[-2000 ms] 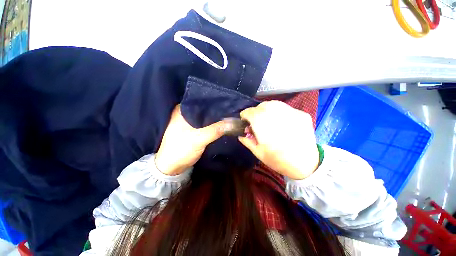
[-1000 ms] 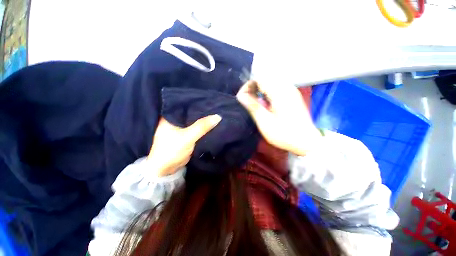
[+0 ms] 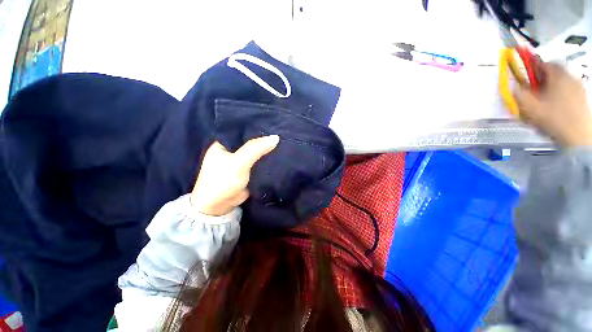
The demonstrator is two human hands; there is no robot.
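A navy garment [image 3: 123,149] lies over the lap and onto the table edge. My left hand [image 3: 227,175] grips its folded, stitched part [image 3: 298,162], thumb on top. A white cord loop [image 3: 263,74] lies on the navy cloth above. My right hand [image 3: 558,104] is at the far right, blurred, with its fingers on the yellow and red handles of the scissors [image 3: 513,78]; the blades point up and away. Whether the fingers are closed round the handles is hard to tell. A small pointed tool with a pink and light blue body [image 3: 435,59] lies on the table.
The white table [image 3: 363,39] has a ruled strip [image 3: 454,139] along its front edge. Dark scraps [image 3: 516,16] lie at the upper right. A blue crate [image 3: 448,227] stands below the table at right. A red checked apron [image 3: 370,194] covers the lap.
My right hand has left the navy cloth and moved far right to the scissors. The pink and blue tool now shows on the table. My left hand still holds the cloth.
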